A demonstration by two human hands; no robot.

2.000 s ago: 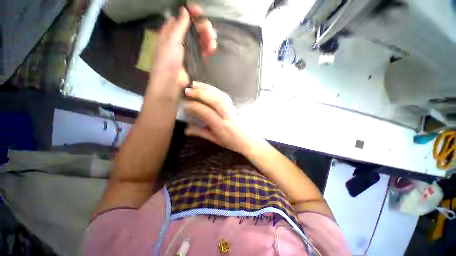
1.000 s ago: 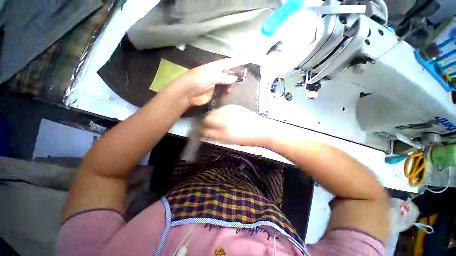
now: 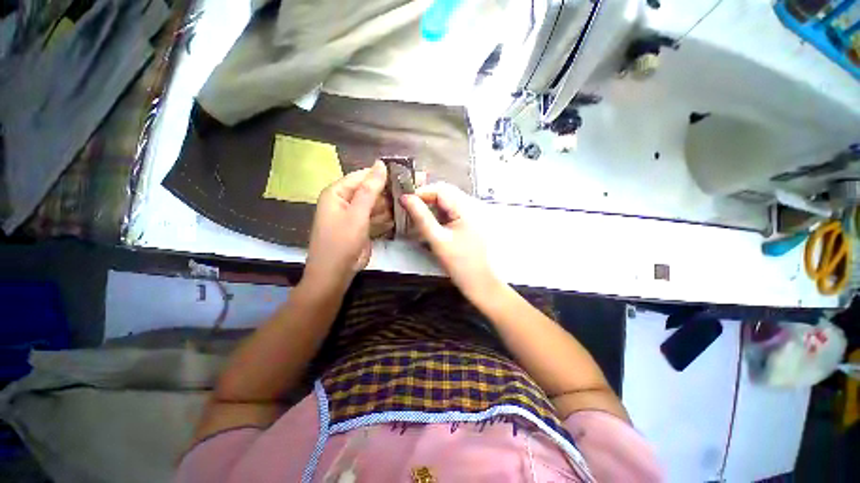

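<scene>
A dark brown panel (image 3: 247,160) lies on the white machine table, with a yellow-green patch (image 3: 304,170) on it. Lighter grey-beige cloth (image 3: 283,61) lies bunched behind and over its far edge. My left hand (image 3: 349,219) pinches the left side of a small dark folded cloth piece (image 3: 400,193) above the panel's right part. My right hand (image 3: 451,226) holds the right side of the same piece between thumb and fingers. The presser foot area (image 3: 564,123) is to the right of both hands, not touching the cloth piece.
The white sewing machine (image 3: 717,104) stands at the right. Yellow-handled scissors (image 3: 828,257) lie at the table's right end. A bright blue object (image 3: 437,17) is at the top. Plaid cloth (image 3: 99,165) is at the left, and a dark flat object (image 3: 691,344) lies below the table edge.
The small cloth piece, blurred and hanging near the table edge one second ago, is now held between both hands over the panel. The hands have come together and the view has shifted.
</scene>
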